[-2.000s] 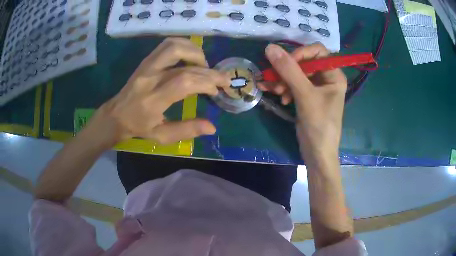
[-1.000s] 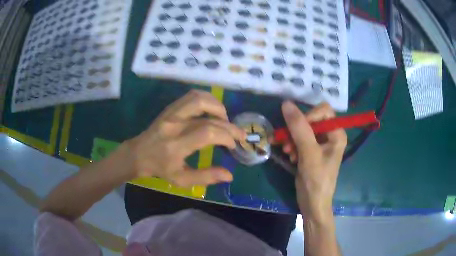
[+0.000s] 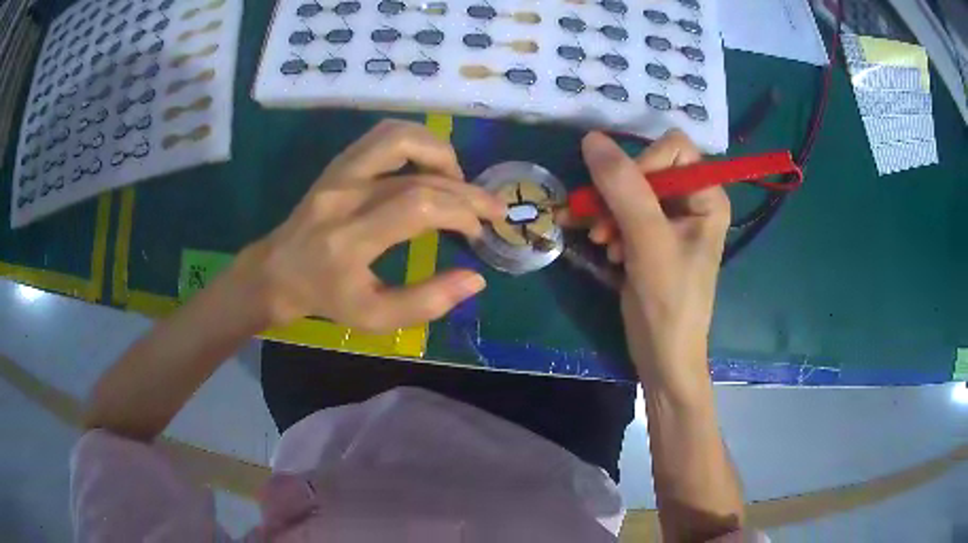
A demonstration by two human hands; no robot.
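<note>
The round silver test fixture (image 3: pixel 514 260) sits on the green mat, with a brass-gold insert (image 3: pixel 541 198) at its centre. A small white-faced part with a dark rim (image 3: pixel 522 213) lies in the insert's slot. My left hand (image 3: pixel 372 228) touches the fixture's left side with its fingertips at the insert's edge; its thumb is apart. Whether those fingers press on the part is hidden. My right hand (image 3: pixel 663 228) grips the red test probe (image 3: pixel 711 178), its tip pointing left at the insert's right edge. I cannot tell if the tip touches the part.
A white foam parts tray (image 3: pixel 488 104) lies beyond the fixture. A second tray (image 3: pixel 218 143) lies at the left. A green label (image 3: pixel 205 274) and yellow tape (image 3: pixel 422 260) are on the mat. Papers (image 3: pixel 892 117) and a red wire (image 3: pixel 819 117) are at the right.
The whole view has shifted down and back up, taking trays, fixture and hands with it. Both hands keep about the same place at the fixture, the probe still held.
</note>
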